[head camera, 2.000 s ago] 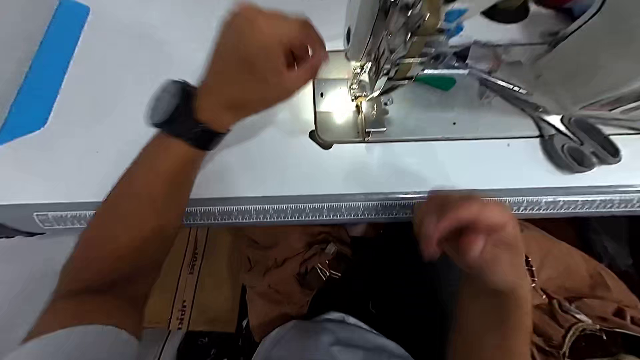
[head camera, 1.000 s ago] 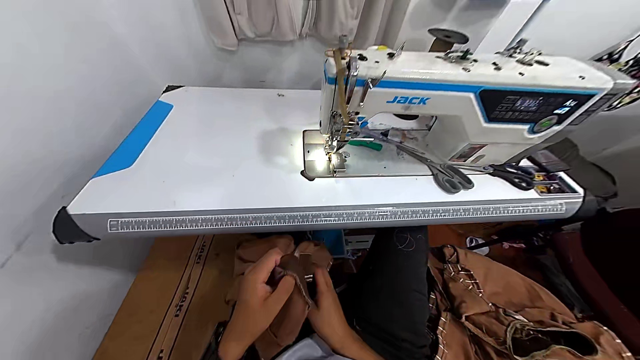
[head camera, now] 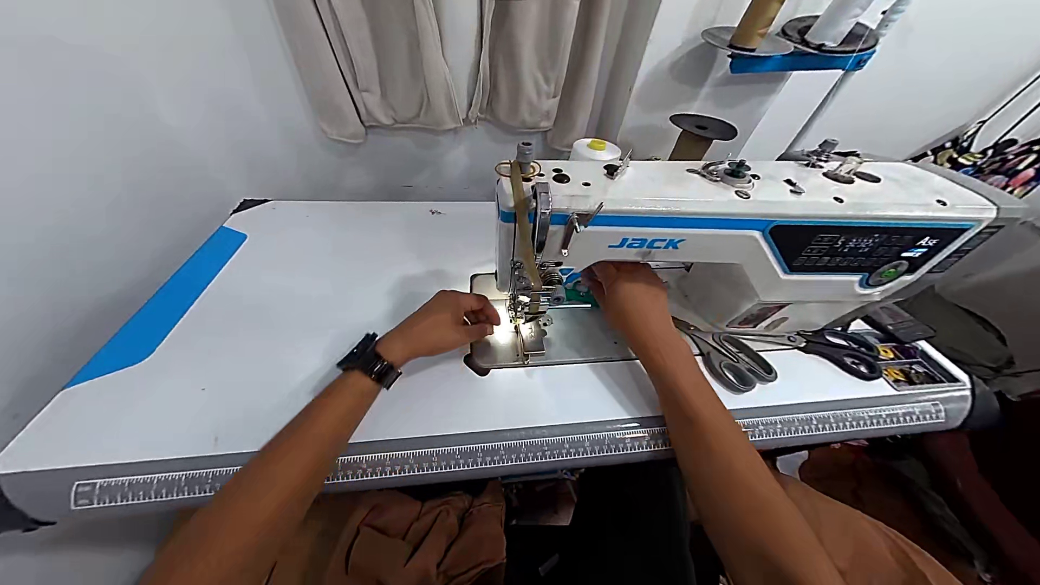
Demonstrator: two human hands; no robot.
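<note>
A white and blue Jack sewing machine stands on the white table. My left hand is just left of the lit needle and presser foot, thumb and fingertips close together over the metal needle plate; whether thread is between them cannot be made out. Under the machine's arm, my right hand reaches beside a green piece, its fingertips partly hidden, so what it touches is unclear. Grey-handled scissors lie right of my right forearm. Brown fabric is below the table's front edge.
Black-handled scissors and a small parts tray sit at the right. A ruler strip runs along the front edge. A white thread cone stands behind the machine, and light grey garments hang on the wall.
Both hands have risen from the brown fabric below the table edge to the machine, the left beside the needle, the right under the arm. The view has shifted and come nearer.
</note>
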